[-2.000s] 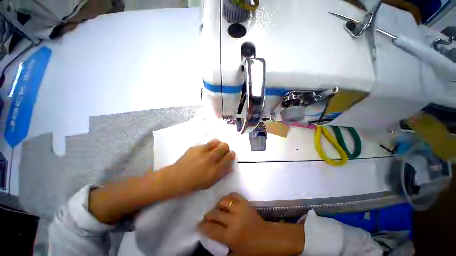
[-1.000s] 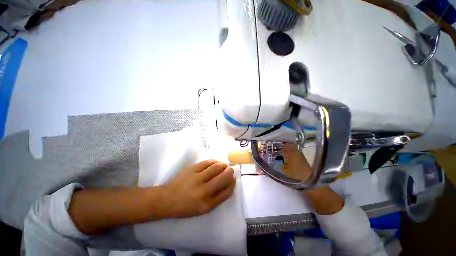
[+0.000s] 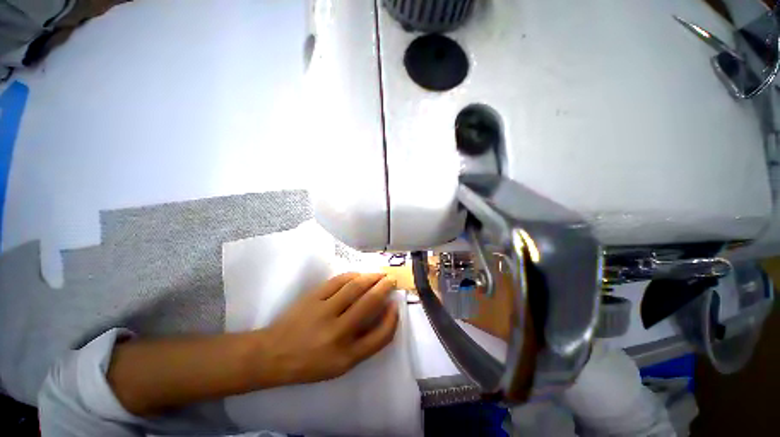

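White fabric (image 3: 342,401) lies over a speckled grey panel (image 3: 184,265), reaching from the needle area to the near edge. My left hand (image 3: 338,329) holds the white fabric down, fingers together and curled, fingertips beside a tan tab (image 3: 398,276) under the lit head of the sewing machine (image 3: 573,128). My right hand (image 3: 493,317) is by the presser foot, mostly hidden behind the chrome guard (image 3: 556,299); its fingers cannot be made out. The needle point is hidden.
A ruler strip (image 3: 453,393) edges the table below the machine. A clear plastic cup (image 3: 721,329) is at the right edge. Blue material (image 3: 671,367) shows below the table at right. A metal thread guide (image 3: 742,75) sticks out at upper right.
My right hand went from the fabric near the lap to the presser foot and stays there. My left hand remains on the fabric. The view has moved closer, so the machine head looks larger.
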